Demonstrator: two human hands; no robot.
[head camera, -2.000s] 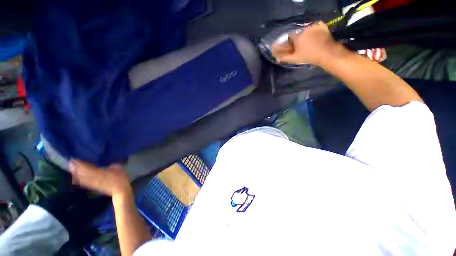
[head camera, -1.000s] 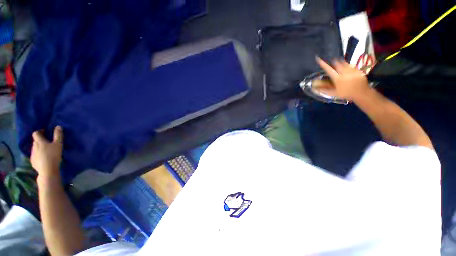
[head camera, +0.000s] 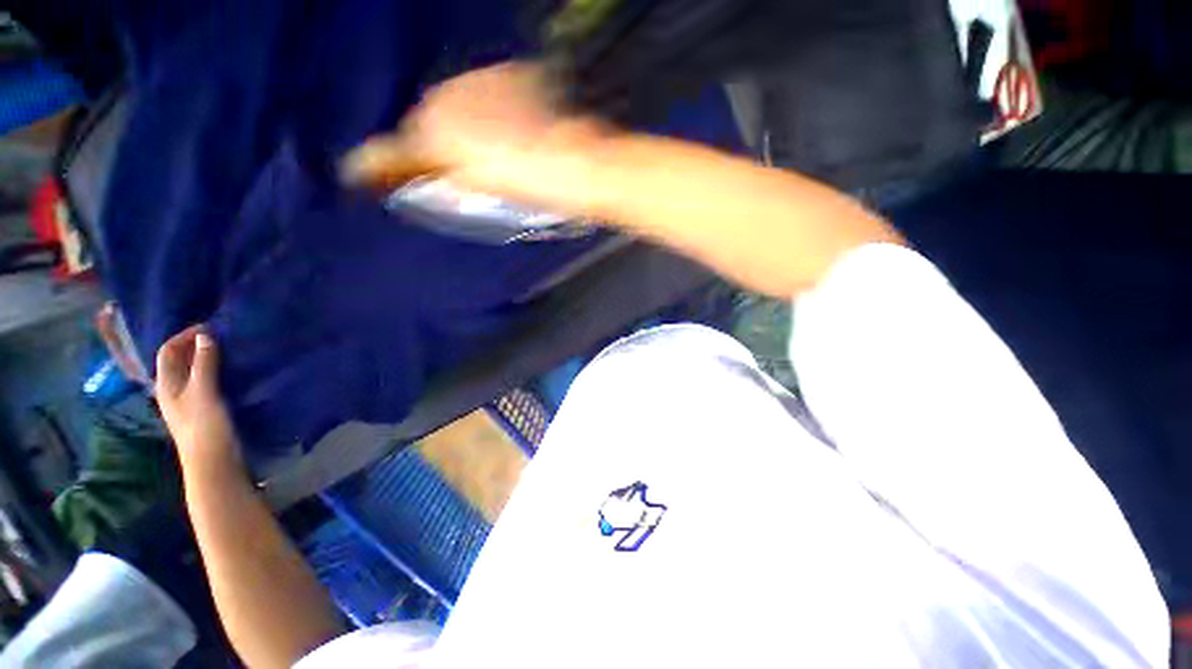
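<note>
A navy garment (head camera: 327, 281) lies spread over the grey padded board, whose end (head camera: 748, 118) shows beyond my right forearm. My right hand (head camera: 490, 131) is blurred and closed around the handle of a silver iron (head camera: 477, 212), which is over the middle of the garment; whether its sole touches the cloth is hard to tell. My left hand (head camera: 190, 379) is at the garment's lower left edge, thumb and fingers pinching the cloth.
A dark pad (head camera: 863, 105) lies at the upper right, beside a white card with red marks (head camera: 1009, 79). Blue plastic crates (head camera: 445, 516) with a tan piece (head camera: 473, 457) are below the table. Another person's pale sleeve (head camera: 98, 621) is at the lower left.
My right hand has carried the iron from the right side leftward over the garment. My left hand stays at the garment's left edge. The view has shifted slightly.
</note>
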